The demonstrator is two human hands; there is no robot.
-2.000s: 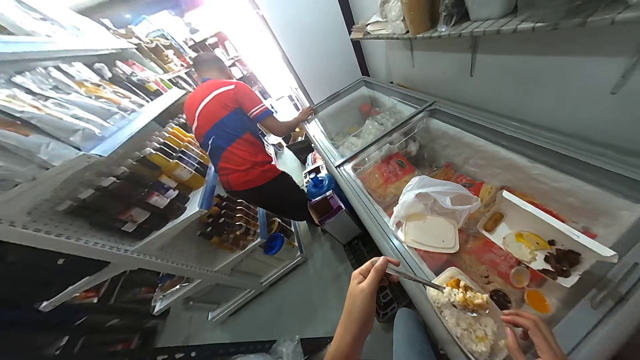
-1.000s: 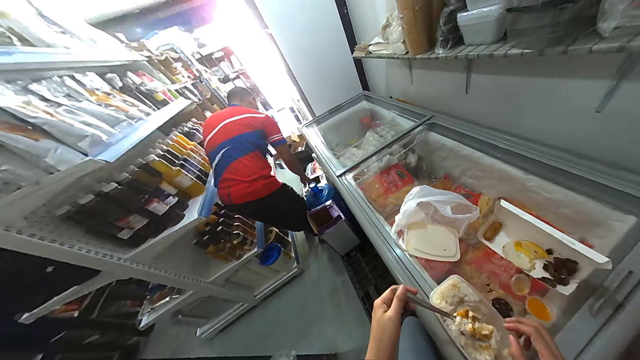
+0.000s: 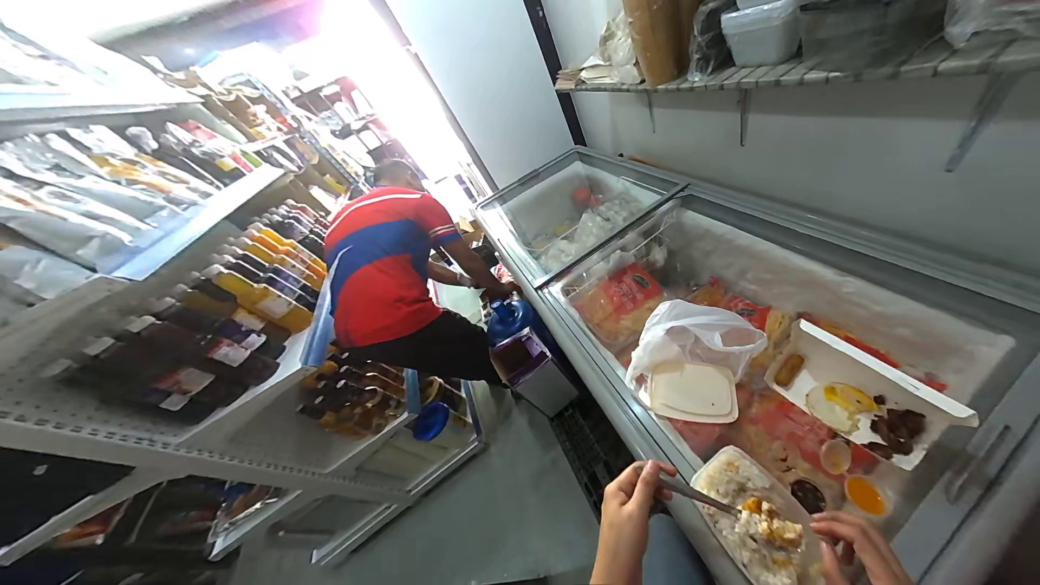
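My left hand (image 3: 634,512) grips the handle of a metal spoon (image 3: 700,496), whose tip rests in the food. The plastic container (image 3: 715,467) holds white rice topped with yellow and orange pieces. At its right rim, my right hand (image 3: 857,543) has fingertips on the edge, apparently steadying it. Small cups of orange sauce (image 3: 866,495) and dark sauce (image 3: 808,495) stand beside it. Behind lies an opened white food box (image 3: 877,357) with a fried egg (image 3: 841,405), dark meat pieces (image 3: 898,431) and a brown roll. A white lid (image 3: 693,392) lies against a plastic bag (image 3: 691,333).
The food stands on the glass top of a chest freezer (image 3: 812,244). A person in a red and blue shirt (image 3: 390,268) bends beside a blue water jug (image 3: 510,318). Bottle shelves (image 3: 236,325) line the left, and a wall shelf (image 3: 756,77) hangs above the freezer.
The person in the red and blue shirt has bent lower, reaching down by the blue jug. My left hand has moved the spoon within the rice container.
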